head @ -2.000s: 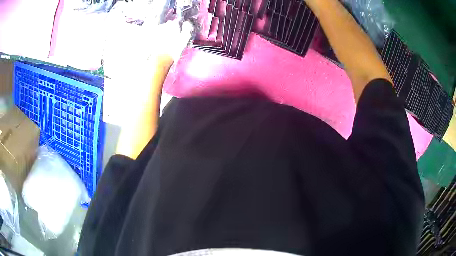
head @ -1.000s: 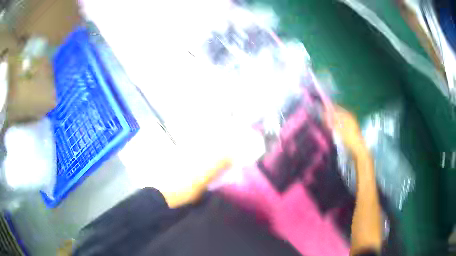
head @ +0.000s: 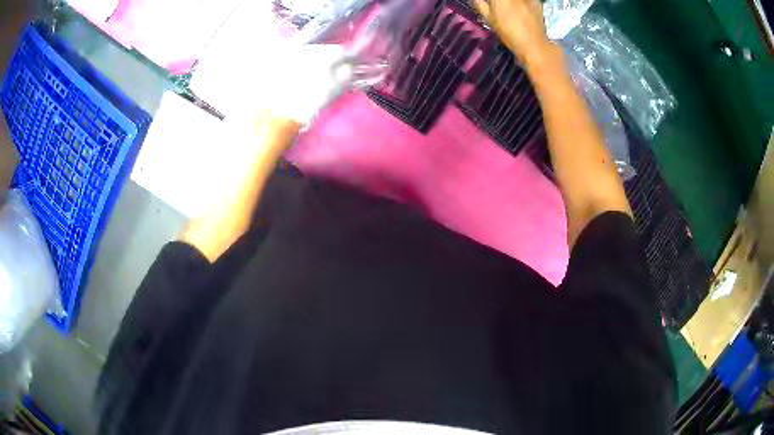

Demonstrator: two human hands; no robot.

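Black frame-like parts [head: 427, 72] lie in overlapping rows on the pink mat [head: 458, 183]. My left hand [head: 318, 81], in a white glove, is at a crinkled clear bag [head: 373, 42] beside the left row; glare hides its fingers, so its grip cannot be told. My right hand [head: 513, 21], bare, is at the top edge over the far end of the black parts; its fingertips are partly cut off, and what it touches cannot be told. More clear bags [head: 615, 72] lie right of my right forearm.
More black parts [head: 670, 246] lie along the green bench surface [head: 721, 110] at the right. A tan panel [head: 726, 293] is at the lower right. A white board [head: 174, 157] juts out at the left bench edge. A blue plastic grid [head: 72, 157] and a white bagged bundle [head: 21, 272] are at the left.
The view has swung right and back since the blurred earlier frame. The pink mat and black parts are centred again. Both hands remain over the bench, my right hand now nearer the top edge.
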